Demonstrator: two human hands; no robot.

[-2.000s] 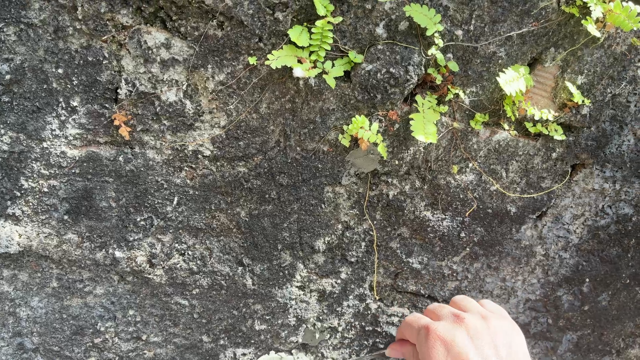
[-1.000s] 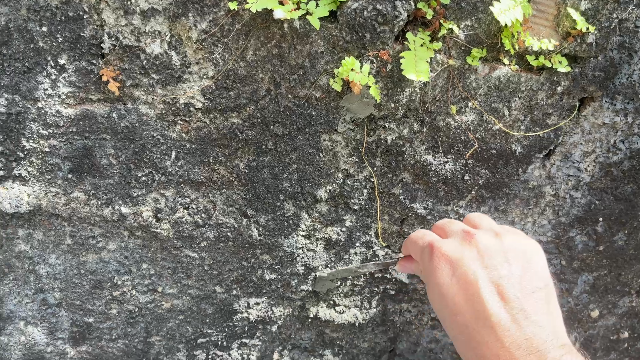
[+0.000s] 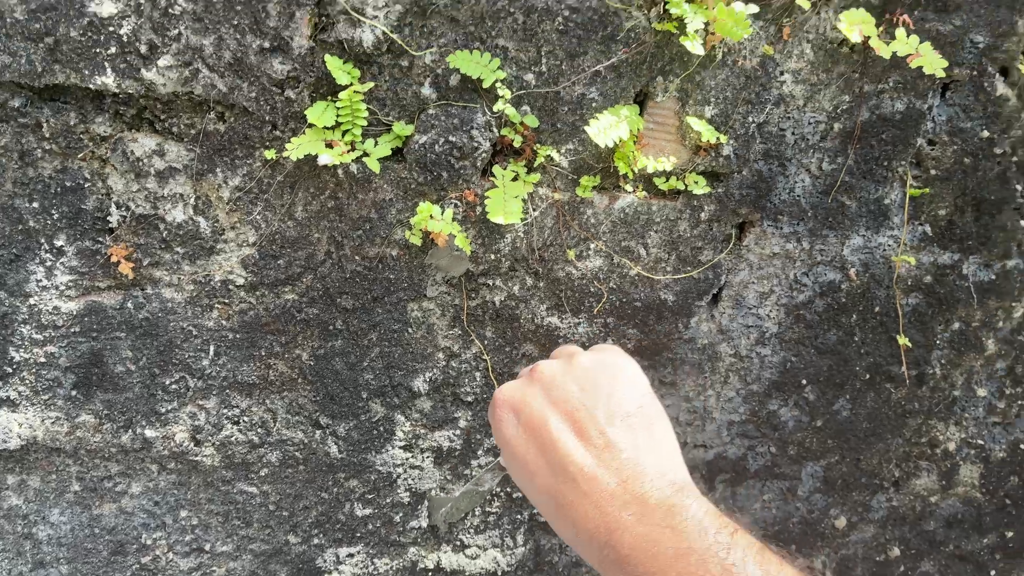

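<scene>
My right hand [image 3: 592, 432] is closed around a thin metal tool with a flat grey blade [image 3: 472, 496], like a small spatula or trowel. The blade points down and left, its end against the rough, dark stone wall [image 3: 240, 400]. The fingers and the handle are hidden behind the back of my hand. Just above my knuckles hangs a thin, pale root [image 3: 474, 332]. It runs down from a smooth grey patch [image 3: 448, 261] below a small green fern [image 3: 437, 224]. My left hand is out of view.
More ferns grow from the wall at the upper left [image 3: 348, 120] and around a ridged reddish fragment [image 3: 662, 132] set in it. A curved root [image 3: 672, 276] and a long hanging stem [image 3: 900, 280] lie to the right. A dried orange sprig [image 3: 122, 260] clings at the left.
My right hand has come up from the lower edge, further into view. The blade, nearly level one second ago, now slants down to the left. The view has shifted.
</scene>
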